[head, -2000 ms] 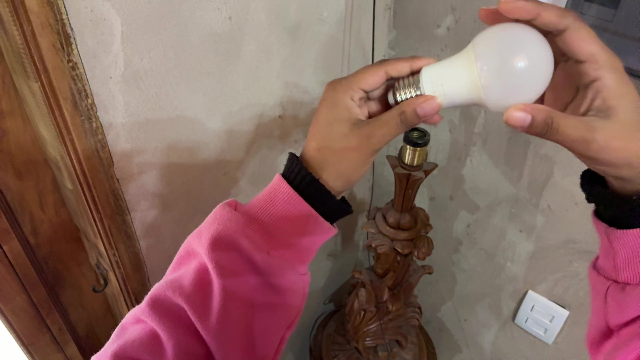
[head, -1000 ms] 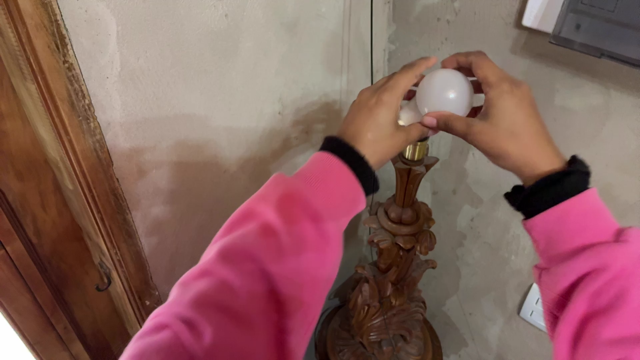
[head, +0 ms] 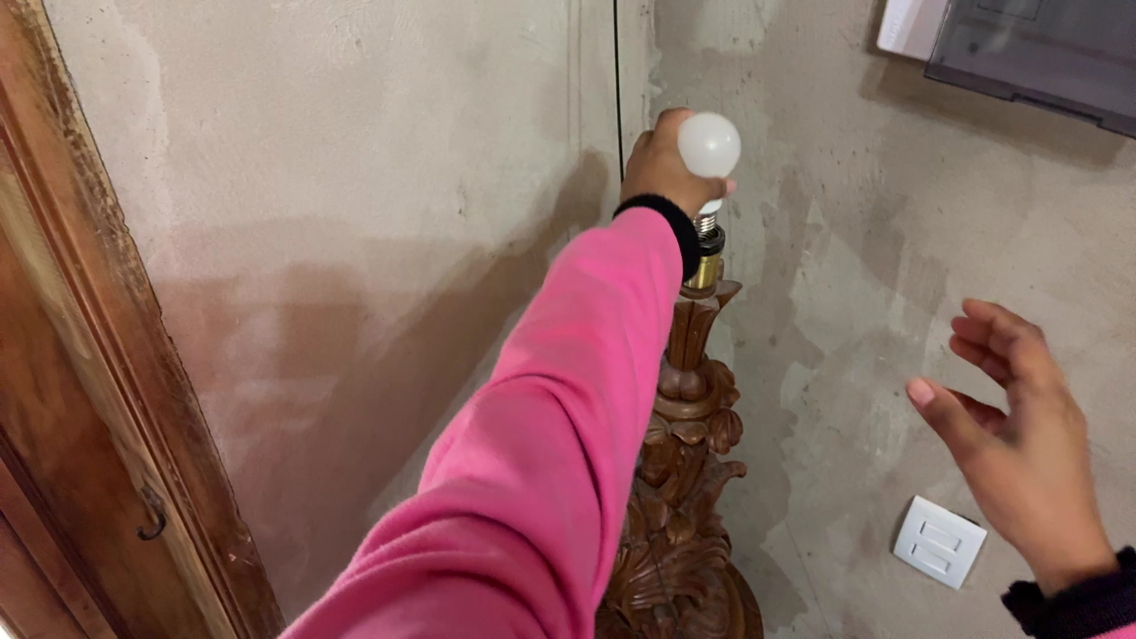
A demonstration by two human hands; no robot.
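Note:
My left hand (head: 670, 164) grips a white LED light bulb (head: 709, 145) from its left side, with the round globe upward. The bulb's metal screw base is at the mouth of the black and brass lamp socket (head: 705, 264), and its threads still show above the rim. Below the socket stands a carved dark wooden lamp base (head: 688, 426), partly hidden by my pink left sleeve. At the lower right, my right hand (head: 1021, 435) is apart from the lamp, its fingers spread and curved, holding nothing.
A white wall switch plate (head: 939, 542) is on the wall beside my right hand. A box with a dark translucent cover (head: 1038, 58) is mounted at the upper right. A wooden door frame (head: 151, 355) with a metal hook stands at the left. A dark cable (head: 618, 89) runs down the wall corner.
The bulb has come from above the lamp down to its socket. My right hand, on the bulb in both earlier frames, has let go and moved down to the right.

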